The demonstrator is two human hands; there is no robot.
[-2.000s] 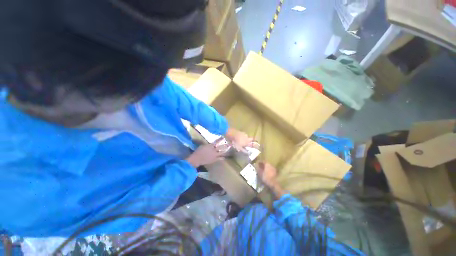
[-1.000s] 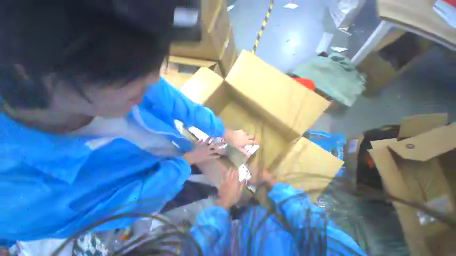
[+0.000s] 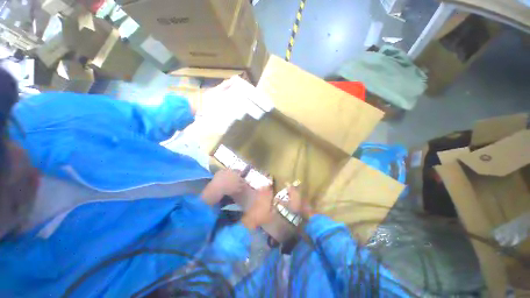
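Observation:
An open brown shipping carton stands in front of me. Rows of small white boxes sit along its near-left wall. My left hand is at that wall, beside the white boxes; its grip is unclear. My right hand is inside the near corner, with its blurred fingers on white boxes. Another person's hand touches the row farther left. That person's other arm reaches to a group of white boxes at the carton's far-left edge.
A person in a blue jacket is close at the left. Tall closed cartons stand behind. A red stool and grey-green cloth are beyond the carton. Another open carton is at the right.
The other person's head has moved left, and one of their hands has left the row for the far-left edge, where white boxes now show. My left hand has come in beside my right.

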